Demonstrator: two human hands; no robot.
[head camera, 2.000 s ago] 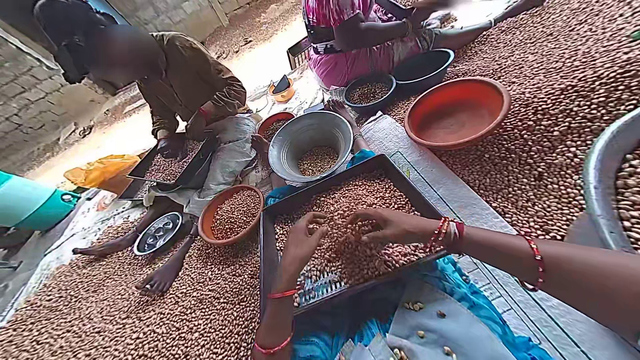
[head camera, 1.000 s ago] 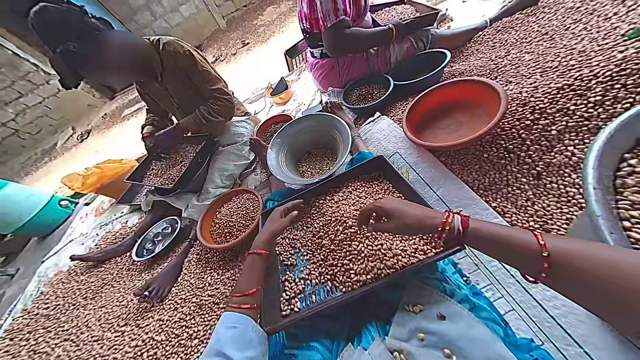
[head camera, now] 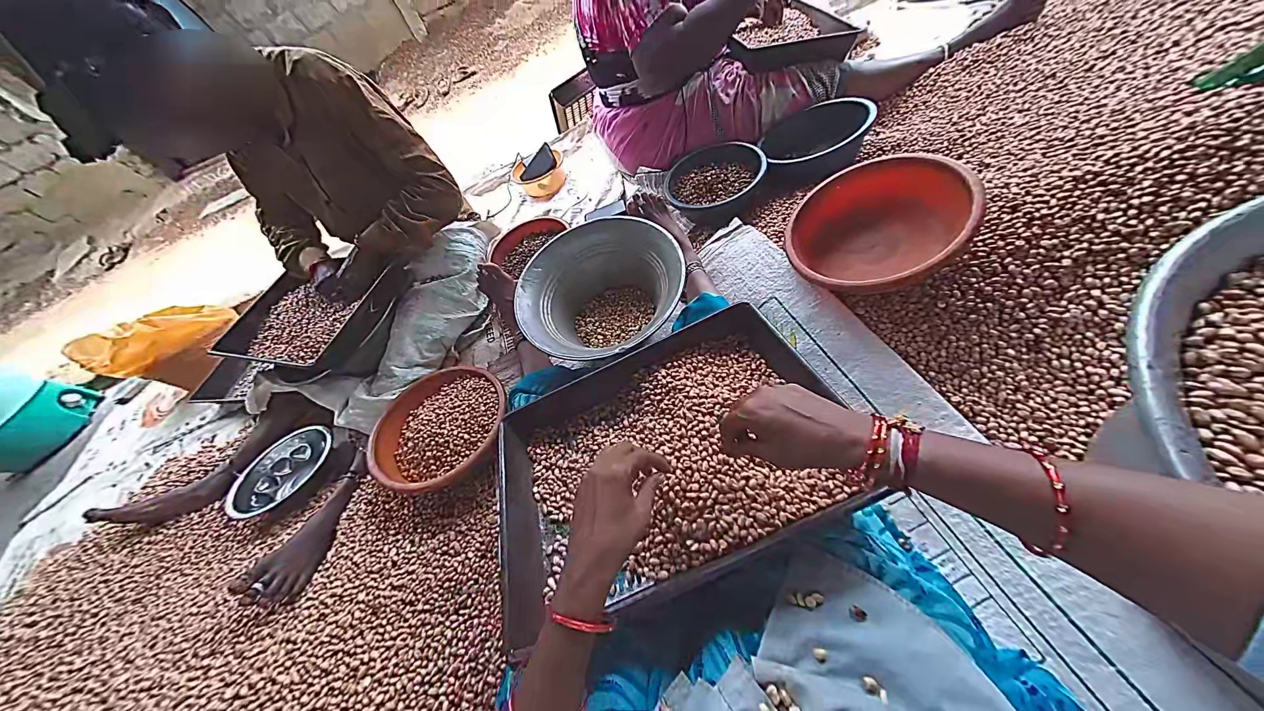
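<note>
A dark rectangular tray (head camera: 780, 341) lies tilted across the lap, filled with reddish-brown shelled peanuts (head camera: 691, 425). Over its left part is my left hand (head camera: 614, 509), thumb and fingers apart, with nothing seen between them. My right hand (head camera: 790, 427) rests at the peanuts on the right side, fingers curled; whether it holds any is hidden. A metal basin (head camera: 599, 247) with some peanuts stands just beyond the tray. Left of the tray is a brown bowl (head camera: 380, 449) of peanuts, and beyond its right corner an orange-red bowl (head camera: 889, 222) with nothing seen inside.
Peanuts (head camera: 1066, 197) cover the ground on both sides. A large metal basin (head camera: 1150, 336) of peanuts stands at right. Two people sit ahead with trays; one has hands in a tray (head camera: 286, 346). Dark tubs (head camera: 820, 138) and a steel plate (head camera: 279, 472) stand nearby.
My hands were close together over the tray two seconds ago and then moved apart. My left hand has since moved further over the peanuts. The person at left has bent further over their tray.
</note>
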